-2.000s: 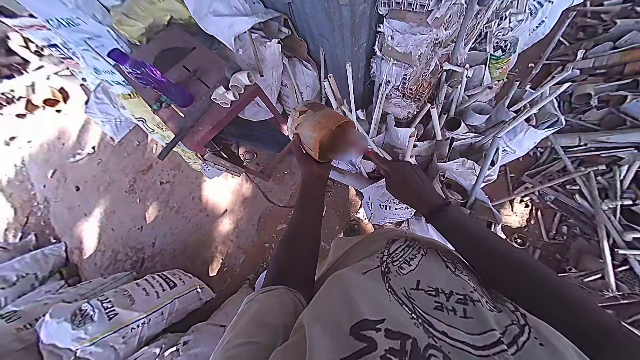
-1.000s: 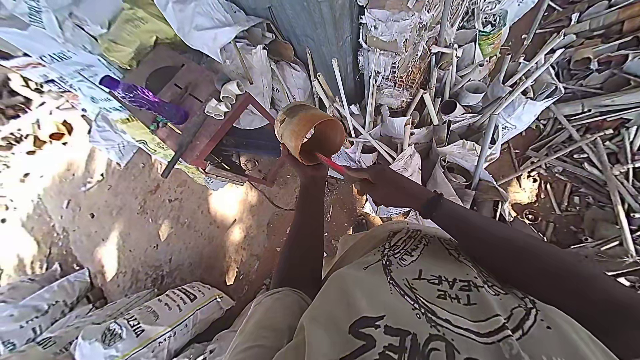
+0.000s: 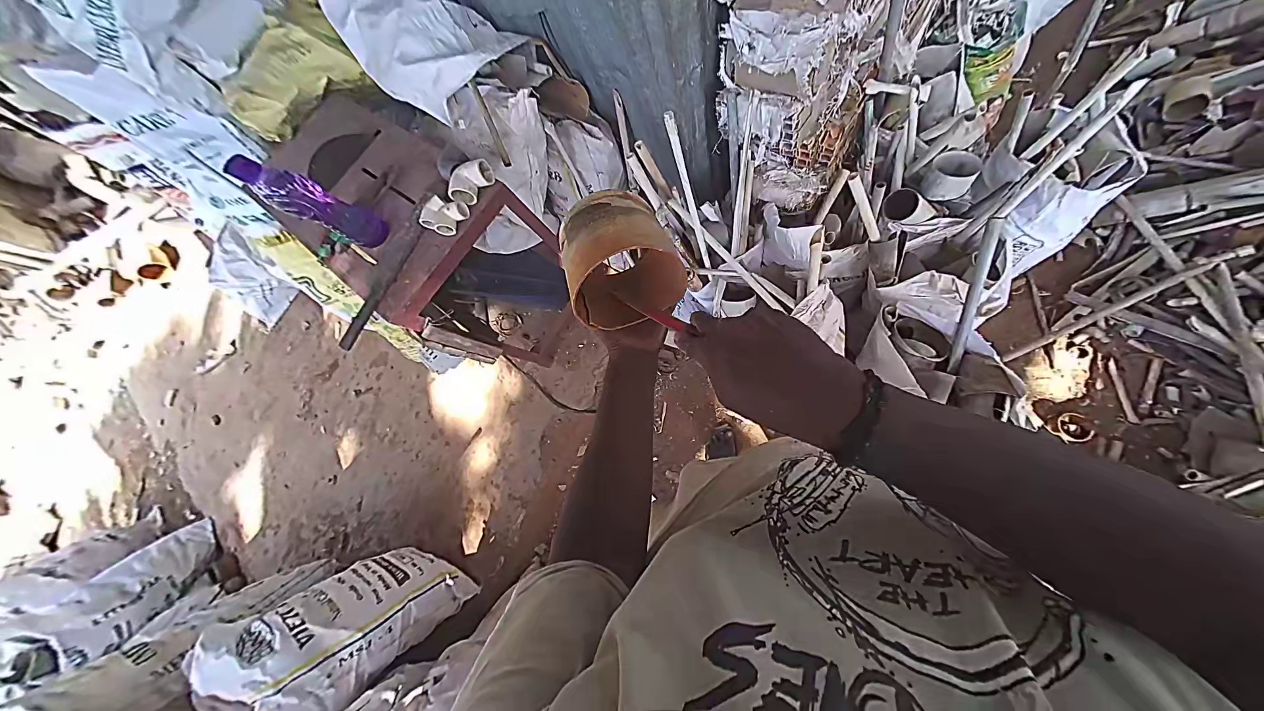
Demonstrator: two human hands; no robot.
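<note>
A hollow tan cylinder (image 3: 617, 237), perhaps bamboo or horn, is held up at the middle of the view, its open end tilted toward me. My left hand (image 3: 635, 336) grips it from below, the fingers mostly hidden behind it. My right hand (image 3: 775, 370), with a dark band at the wrist, is closed on a thin tool with a red handle (image 3: 669, 321). The far part of the tool reaches inside the cylinder's opening; its tip cannot be made out. A bright hole shows through the cylinder's wall.
A reddish metal-framed work table (image 3: 444, 267) at the left carries a purple bottle (image 3: 306, 200) and short pale tube pieces (image 3: 444, 214). Filled sacks (image 3: 326, 627) lie at lower left. Sacks of sticks and tubes (image 3: 948, 178) stand at the right, beside heaped poles (image 3: 1185, 227).
Two seconds ago the right hand was a little farther from the cylinder, with a blurred thing at the opening. Since then it has come closer, and the tool now reaches into the opening.
</note>
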